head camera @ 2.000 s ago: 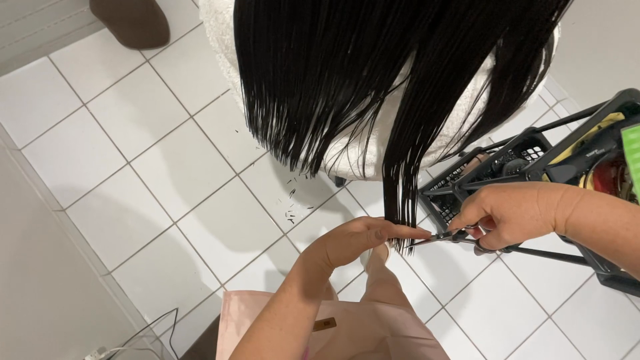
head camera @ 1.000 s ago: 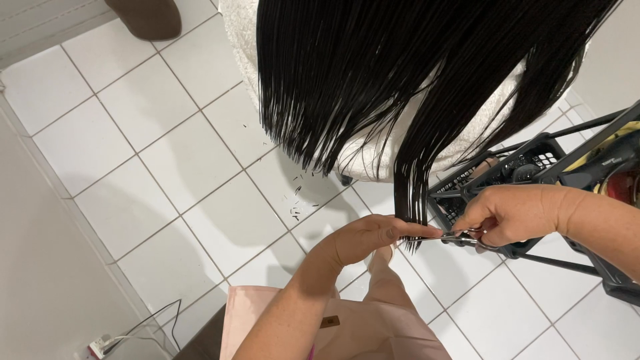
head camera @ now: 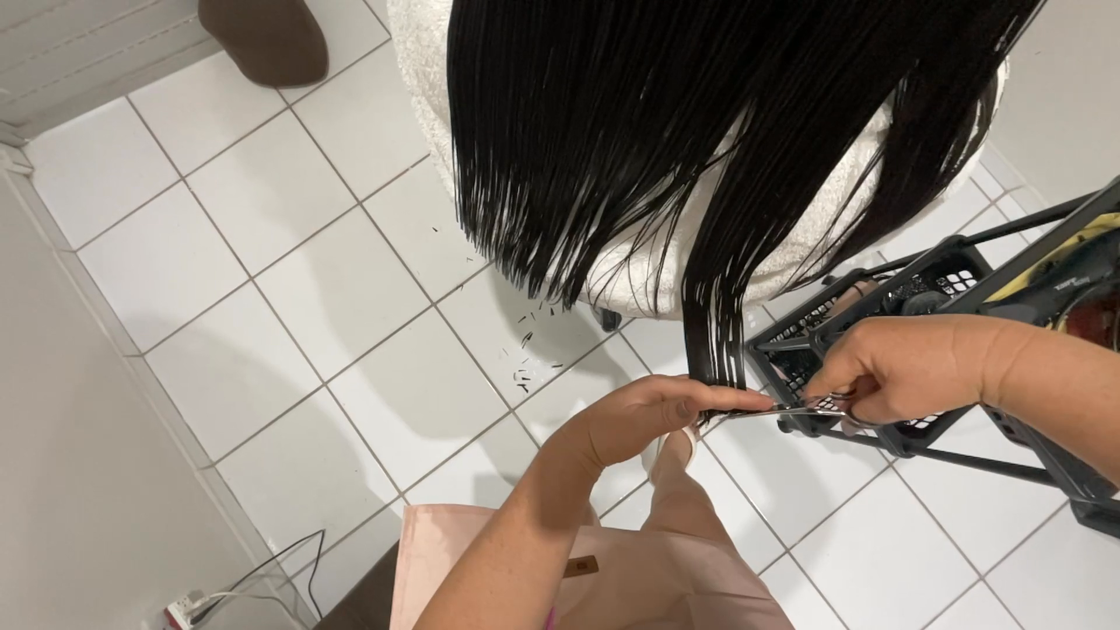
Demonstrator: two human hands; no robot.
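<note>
Long, dark, straight hair (head camera: pixel 612 105) of a person hangs over a white towel (head camera: pixel 643 284). My left hand (head camera: pixel 643 411) pinches a narrow section of it between the fingers, close to its tips, and holds it stretched downward. From the right, my right hand (head camera: pixel 901 372) grips hairdressing scissors (head camera: pixel 814 409), whose blades lie along the underside of my left fingers at the ends of the section. Most of the blades is hidden by the fingers and hair. To the left, the other hair ends hang loose.
A black trolley with basket trays (head camera: pixel 927 271) stands close at the right, under my right forearm. Hair clippings (head camera: pixel 525 363) lie on the white tiled floor (head camera: pixel 420 367). A power strip with cables (head camera: pixel 179 611) is at the lower left, a brown object (head camera: pixel 271 44) at the upper left.
The scissors have moved slightly left, their blades now reaching further under my left fingers. Less of the hair tips shows below those fingers than one second ago. My left hand keeps its hold.
</note>
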